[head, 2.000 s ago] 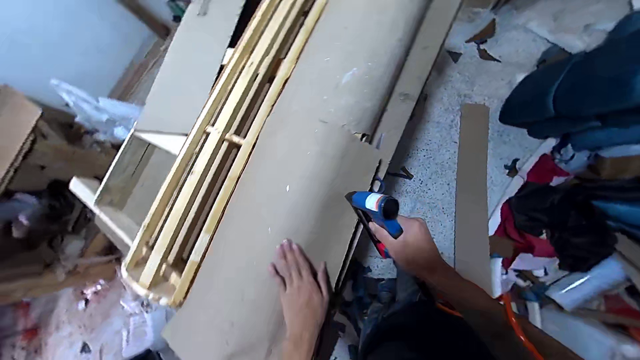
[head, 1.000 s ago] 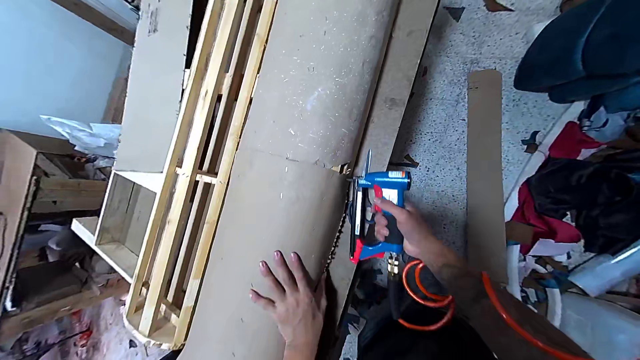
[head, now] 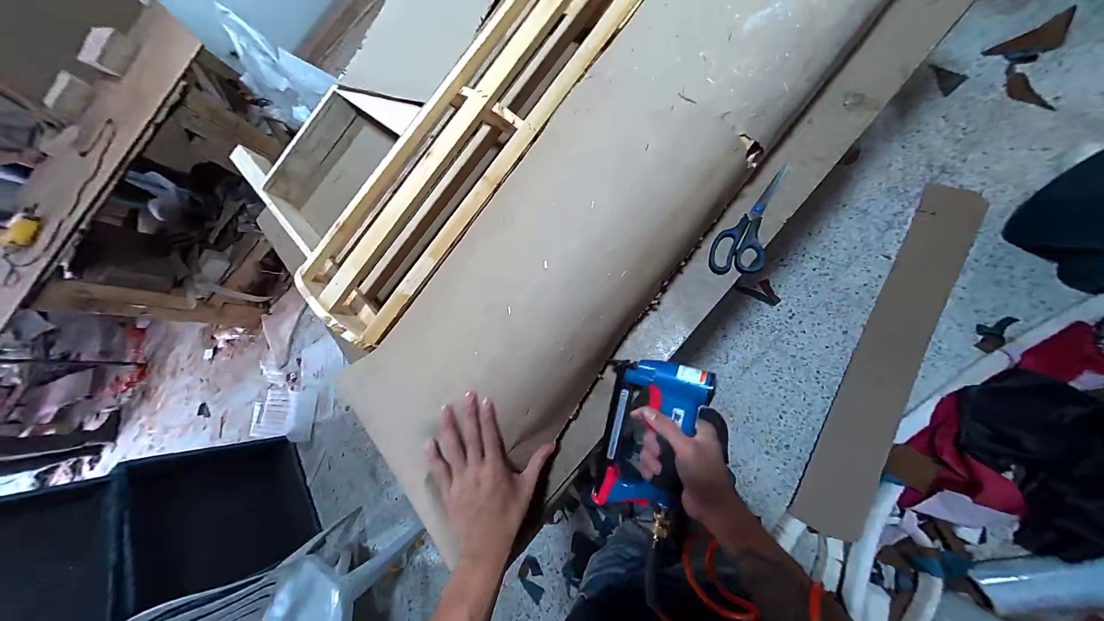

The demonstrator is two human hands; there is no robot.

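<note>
My left hand (head: 481, 483) lies flat with spread fingers on a large sheet of cardboard (head: 552, 285) that covers a wooden frame (head: 466, 155). Staples dot the sheet. In my right hand (head: 694, 466) is a blue and red pneumatic staple gun (head: 668, 405), gripped by its handle, with its nose at the sheet's lower right edge. An orange air hose (head: 720, 586) hangs below it. Scissors (head: 743, 237) with dark handles lie on the wooden board (head: 828, 138) along that edge, above the staple gun. A small torn hole shows in the sheet near the scissors.
A long cardboard strip (head: 897, 362) lies on the speckled floor at right, beside dark and red fabric (head: 992, 448). Dark scraps (head: 1039, 34) are scattered about. At left stand a cluttered wooden bench (head: 95, 172) and a black padded piece (head: 207, 517). Clear plastic (head: 319, 591) lies at lower left.
The staple gun in my right hand has moved down along the sheet's edge, away from the torn hole. The left hand rests nearer the sheet's lower end. The view has turned and shifted.
</note>
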